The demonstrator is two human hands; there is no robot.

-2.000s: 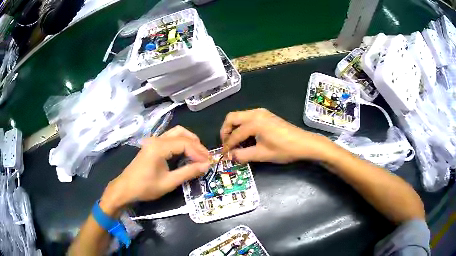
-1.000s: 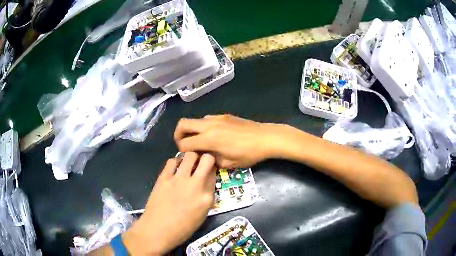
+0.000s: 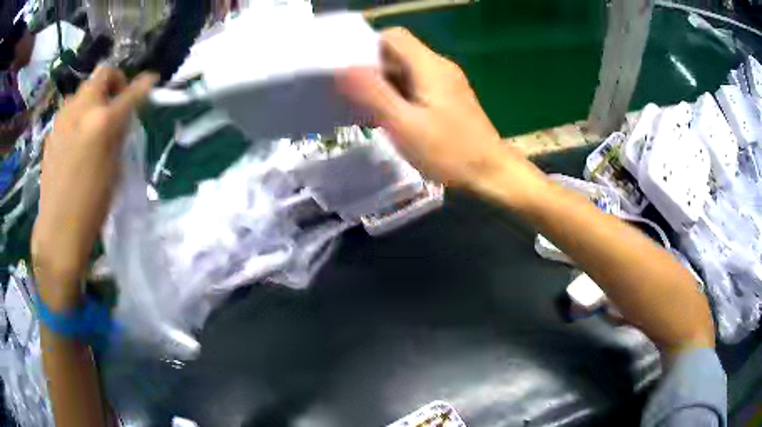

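Observation:
A white power strip housing (image 3: pixel 292 79), blurred, is held up above the stack at the upper left. My right hand (image 3: pixel 418 100) grips its right side. My left hand (image 3: pixel 92 125) is raised at the far left with thumb and finger close together; a white cord and a clear plastic bag (image 3: pixel 138 242) hang below it. The blur hides just what its fingers grip. The stacked units (image 3: pixel 363 179) stand behind and below the held housing, partly hidden by it.
Bagged cords (image 3: pixel 242 225) lie left of the stack. Another housing (image 3: pixel 551 248) is partly behind my right forearm. A heap of white slotted units (image 3: pixel 673 163) lies at right. One housing edge (image 3: pixel 430 415) shows at the bottom. A green conveyor (image 3: pixel 518 75) runs behind.
Both hands have risen from the bench towards the upper left. A housing is now held up over the stack, and the one worked on is gone from the bench centre. The view has shifted.

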